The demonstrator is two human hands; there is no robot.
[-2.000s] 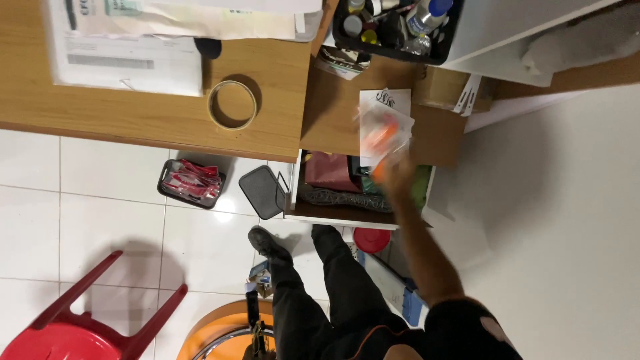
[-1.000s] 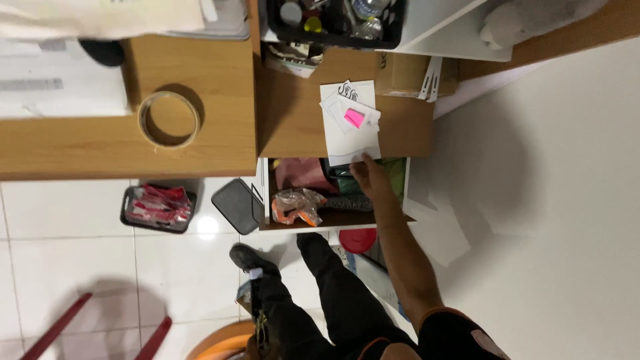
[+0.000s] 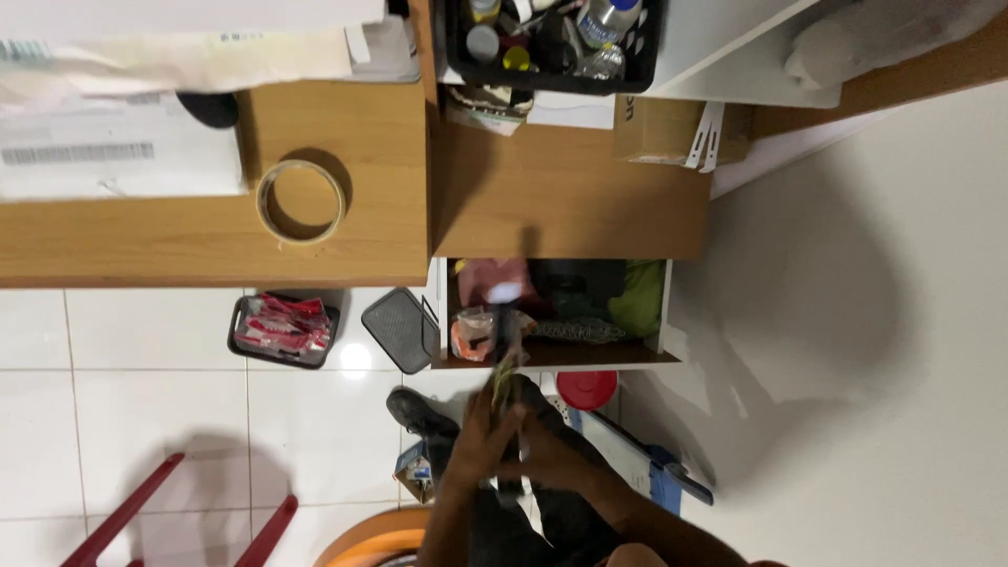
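My left hand [image 3: 482, 437] and my right hand [image 3: 547, 457] are close together in front of the open drawer [image 3: 555, 368]. Between them is a blurred, dark elongated object [image 3: 505, 331] with a whitish end and a yellow-green part; its kind cannot be told. The left fingers close around its lower part, while the right hand lies against it from the other side. Inside the drawer are a clear plastic bag with orange contents [image 3: 472, 335], a reddish pouch [image 3: 492, 279], a green bag [image 3: 638, 299] and a coiled dark mesh-like item [image 3: 579, 331].
A tape roll [image 3: 301, 201] lies on the wooden desk [image 3: 346, 260]. Above the drawer stand a black basket of bottles [image 3: 551, 79] and a cardboard box [image 3: 654, 130]. On the floor are a basket of red packets [image 3: 283, 331], a mesh tray [image 3: 402, 331] and a red plastic chair [image 3: 126, 512].
My right hand has moved from the papers above the drawer down beside my left hand. The white papers with the pink piece no longer lie at that spot. The orange-filled bag remains in the drawer.
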